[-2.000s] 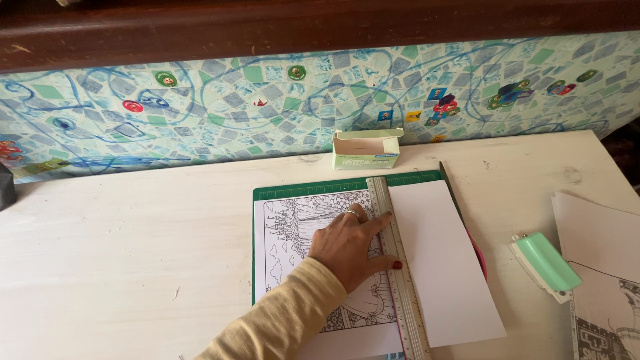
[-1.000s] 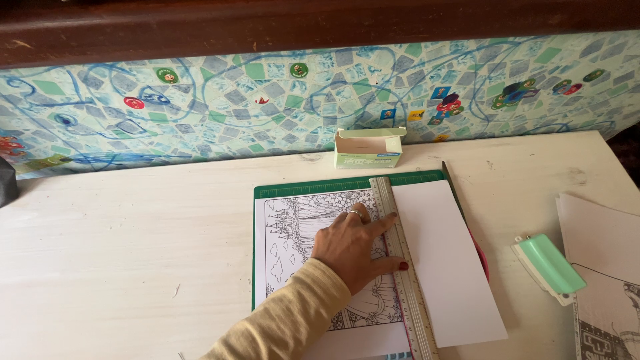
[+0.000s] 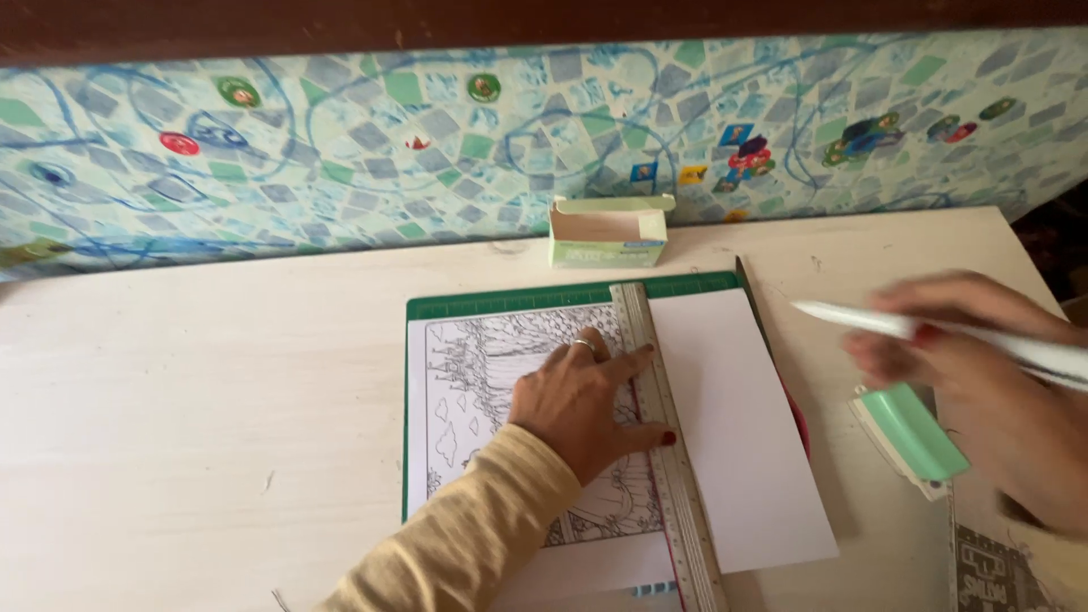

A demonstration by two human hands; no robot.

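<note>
My left hand (image 3: pixel 586 399), with a ring and red nails, presses a metal ruler (image 3: pixel 671 459) down over a sheet printed with a line drawing (image 3: pixel 459 365). The ruler runs along the right side of the drawing, and a blank part of white paper (image 3: pixel 748 425) extends to its right. Under the paper lies a green cutting mat (image 3: pixel 510 302). At the right, my right hand (image 3: pixel 960 340), blurred, holds a slim white pointed tool (image 3: pixel 858 319), its tip toward the left; whether it is a pen or a knife I cannot tell.
Beyond the mat stands a small open light-green carton (image 3: pixel 608 246), near the patterned wall. A mint-green handheld device (image 3: pixel 914 433) lies below my right hand, beside printed paper (image 3: pixel 986 561). A thin dark pointed object (image 3: pixel 748 285) sticks out by the mat's upper right corner.
My right hand has come into view at the right with the white pointed tool in it. My left hand stays on the ruler.
</note>
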